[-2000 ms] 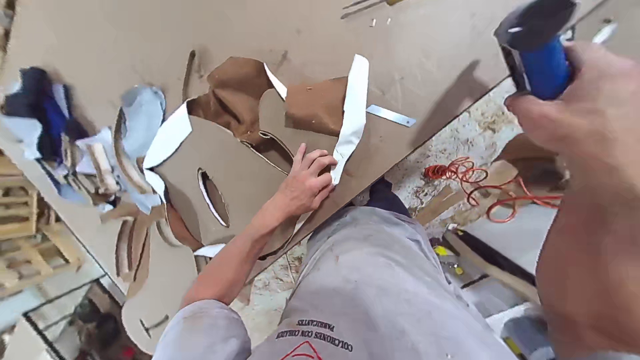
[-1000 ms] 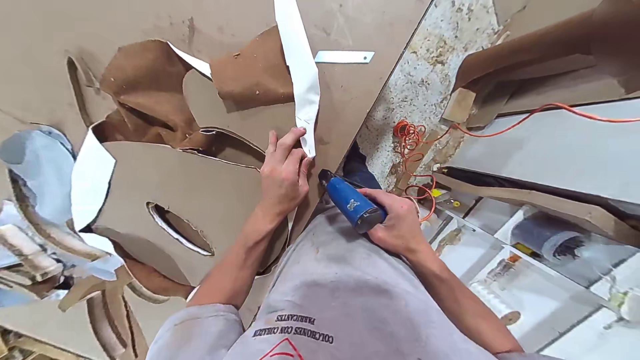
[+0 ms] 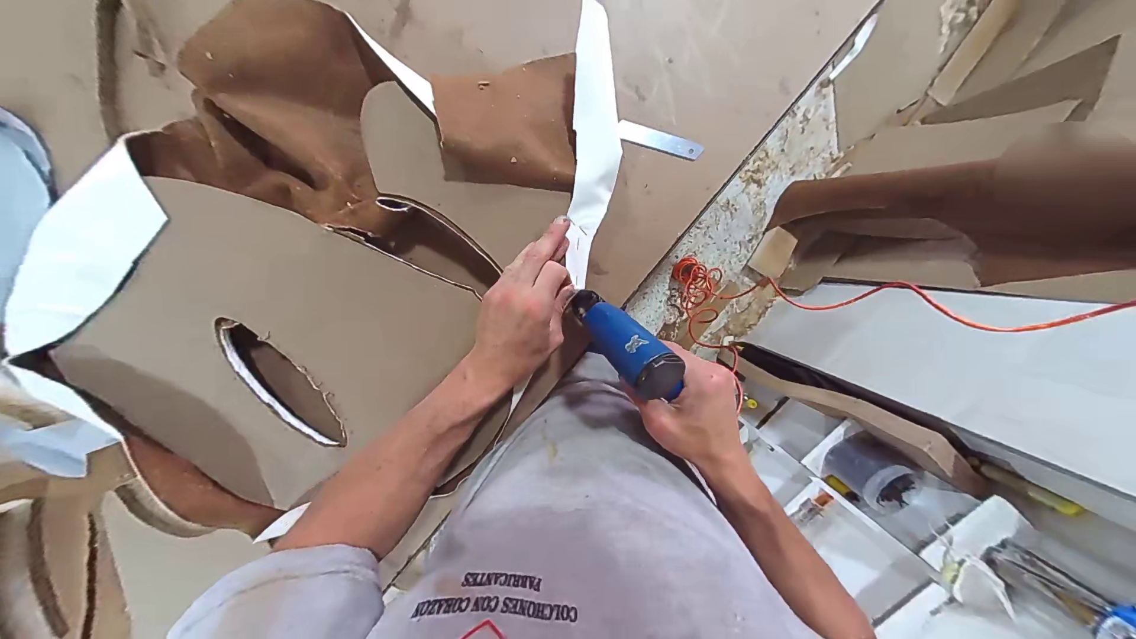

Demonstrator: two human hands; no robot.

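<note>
My right hand [image 3: 697,404] grips a blue power tool [image 3: 630,346], seemingly a heat gun or pneumatic stapler. Its dark nose meets the lower tip of a white strip [image 3: 596,133] at the table edge. My left hand [image 3: 524,306] lies on the strip's lower end, fingers together, pressing it against the brown material just left of the tool's nose. Brown fabric [image 3: 510,120] runs left from the strip. A larger tan piece [image 3: 204,275] with an oval slot spreads under my left forearm, with brown fabric bunched behind it.
A metal ruler-like strip [image 3: 661,140] lies right of the white strip. Beyond the table edge [image 3: 754,146] an orange coiled hose [image 3: 697,280] trails right. A white compartmented tray [image 3: 852,541] with containers and tools sits lower right. More brown pieces [image 3: 887,204] lie upper right; white scraps [image 3: 84,248] are at left.
My right hand has brought the blue tool from the upper right down beside my left hand at the strip's lower end. My left hand stays on the strip. The view has shifted closer.
</note>
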